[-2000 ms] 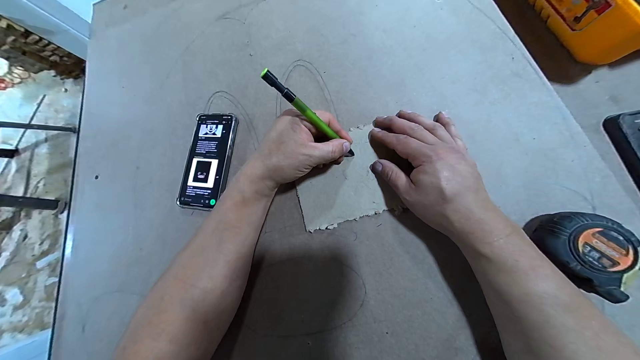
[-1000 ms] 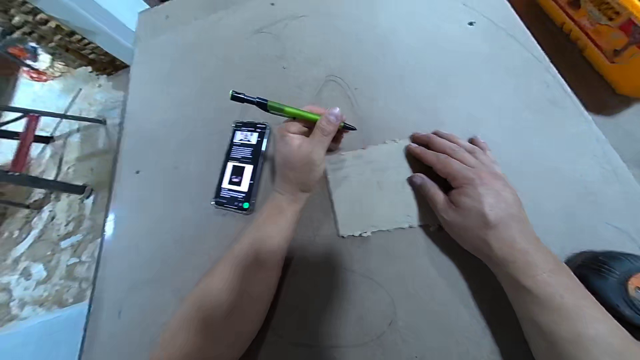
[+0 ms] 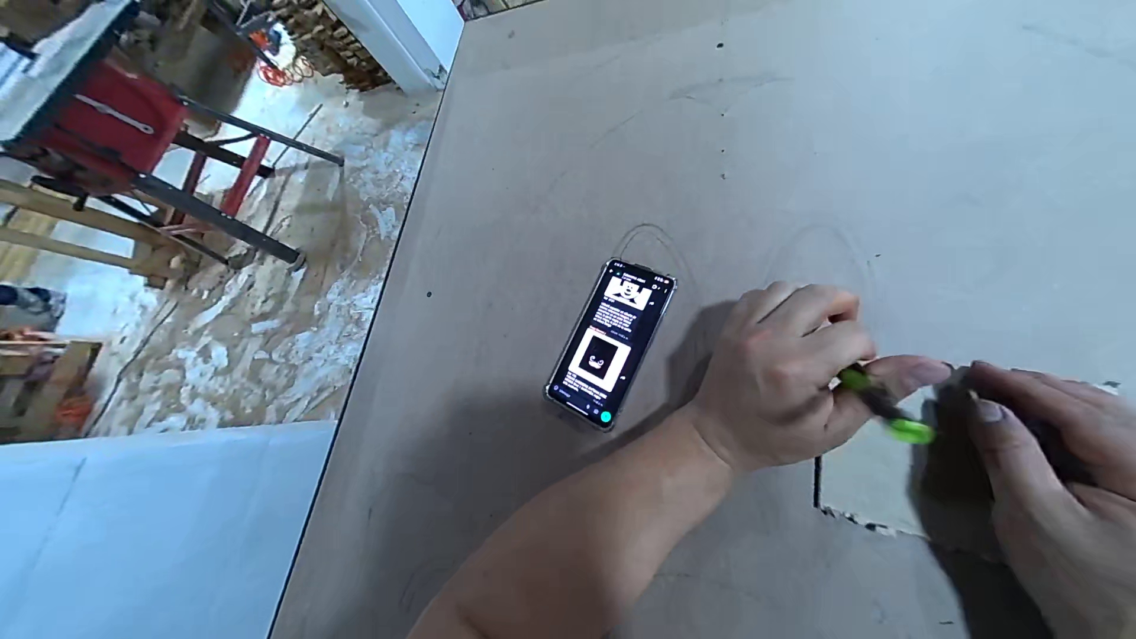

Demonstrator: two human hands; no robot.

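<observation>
My left hand holds a black and green pen-like marking tool, its bright green end pointing down to the right. The thumb and fingertips of my right hand meet my left thumb above a small, ragged-edged piece of board. Whether my right fingers pinch something small there cannot be told. The board piece lies flat on a large grey-brown sheet, partly under both hands. Left of my left hand a smartphone with a lit screen lies face up on the sheet.
Faint curved pencil lines mark the sheet. Beyond its left edge are a littered floor, a red and black metal stand with a wrench on it, wooden beams and a white panel at the lower left.
My left hand has turned, so the marking tool's green end points down to the right instead of up to the left. My right hand has lifted off the board to meet it. The view has shifted left.
</observation>
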